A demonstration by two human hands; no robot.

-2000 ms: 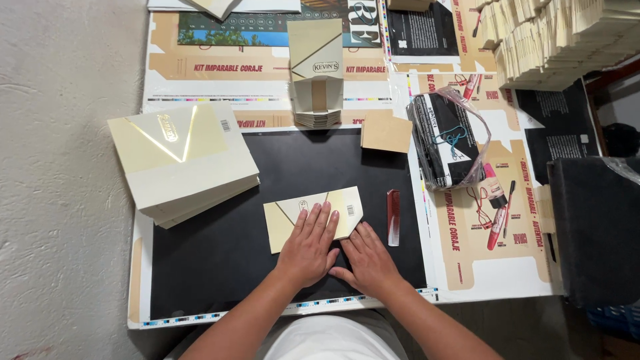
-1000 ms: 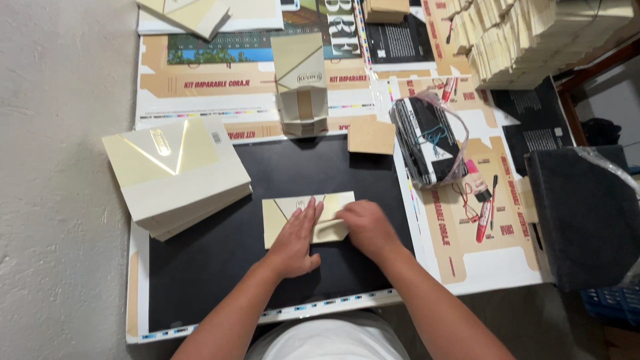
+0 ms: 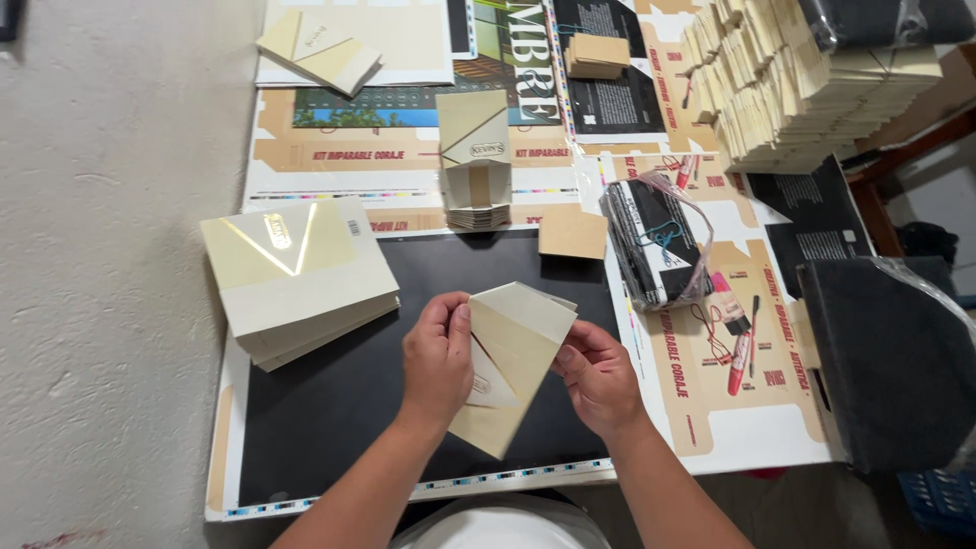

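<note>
A cream folded paper bag (image 3: pixel 507 351) with a gold line is raised and tilted above the black sheet (image 3: pixel 328 435). My left hand (image 3: pixel 442 358) grips its left edge between thumb and fingers. At its upper right edge, my right hand (image 3: pixel 598 374) pinches the paper. Left of my hands lies a stack of flat cream bags (image 3: pixel 297 282) with gold print. Beyond them stand nested cream bags (image 3: pixel 474 164) with their folded ends toward me. A small pile of tan cardboard pieces (image 3: pixel 573 235) lies to the right of these.
A plastic-wrapped black packet (image 3: pixel 656 244) lies on printed card sheets at the right. Large bundles of cream bags (image 3: pixel 793 91) fill the back right. More tan cards (image 3: pixel 598 55) and a cream bag (image 3: pixel 319 49) lie farther back. A wall (image 3: pixel 114 290) borders the left side.
The cream bag lay flat under my hands; now both hands hold it up, tilted. The dark red strip seen earlier on the black sheet's right side is no longer visible.
</note>
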